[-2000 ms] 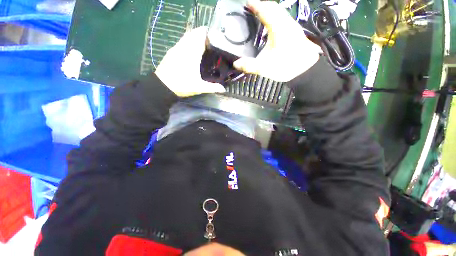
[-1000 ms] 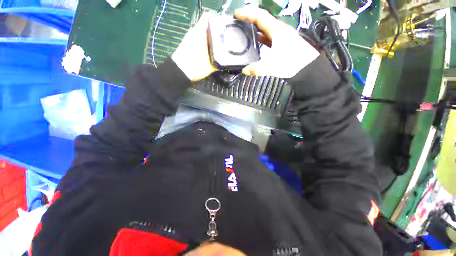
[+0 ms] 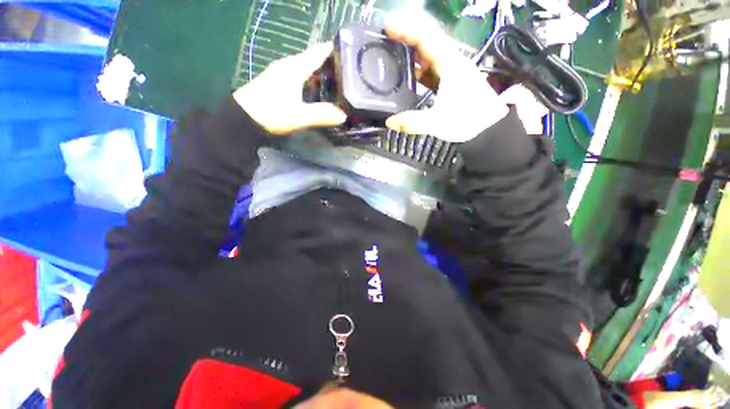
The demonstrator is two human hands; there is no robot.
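Observation:
A black, fist-sized socket housing (image 3: 376, 70) with a round recess on its upper face is held between my two hands at the top centre, above the ribbed mat. My left hand (image 3: 290, 94) grips its left side, thumb near the lower edge. My right hand (image 3: 448, 84) grips its right side, with fingers at the top right corner and thumb at the lower right. The underside of the housing is hidden. The black ribbed mat (image 3: 420, 148) shows below the hands at the bench edge.
A black cable coil (image 3: 540, 70) lies right of my right hand, with white wires (image 3: 500, 12) behind it. A whitish lump (image 3: 118, 80) is on the green bench (image 3: 172, 60) at left. Blue bins (image 3: 48, 120) with a clear bag (image 3: 104, 169) stand far left.
The housing was tilted with its dark, wired inside showing two seconds ago; now the round-recess face is turned up. Both hands still hold it and have shifted slightly.

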